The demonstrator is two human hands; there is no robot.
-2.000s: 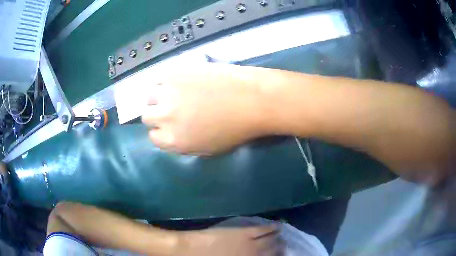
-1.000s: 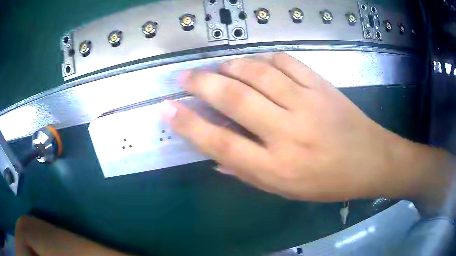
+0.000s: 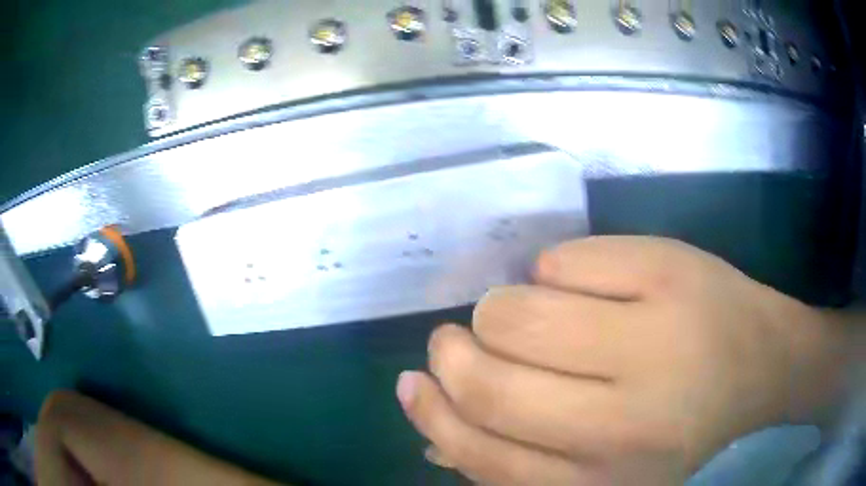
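A pale silver-white cover plate (image 3: 370, 252) with small groups of dot-like holes lies aslant at the lower edge of the silver rail, partly over it. My right hand (image 3: 589, 351) comes in from the right with its fingers curled, at the plate's lower right corner. Its fingertips overlap the plate's edge; whether they grip anything is hidden. Only my left forearm (image 3: 142, 446) shows at the bottom left; the left hand is beyond the bottom edge.
A silver rail (image 3: 703, 133) crosses the green bench (image 3: 313, 399). Beyond it, grey fixture plates (image 3: 285, 81) lie end to end with small gold-centred round components (image 3: 328, 35). At left, a round metal fitting (image 3: 103, 264) with an orange ring sits near a metal bar (image 3: 21, 294).
My right hand has moved off the middle of the cover plate, down and right, and its fingers have curled. More of the plate shows. The left forearm is still at the bottom left.
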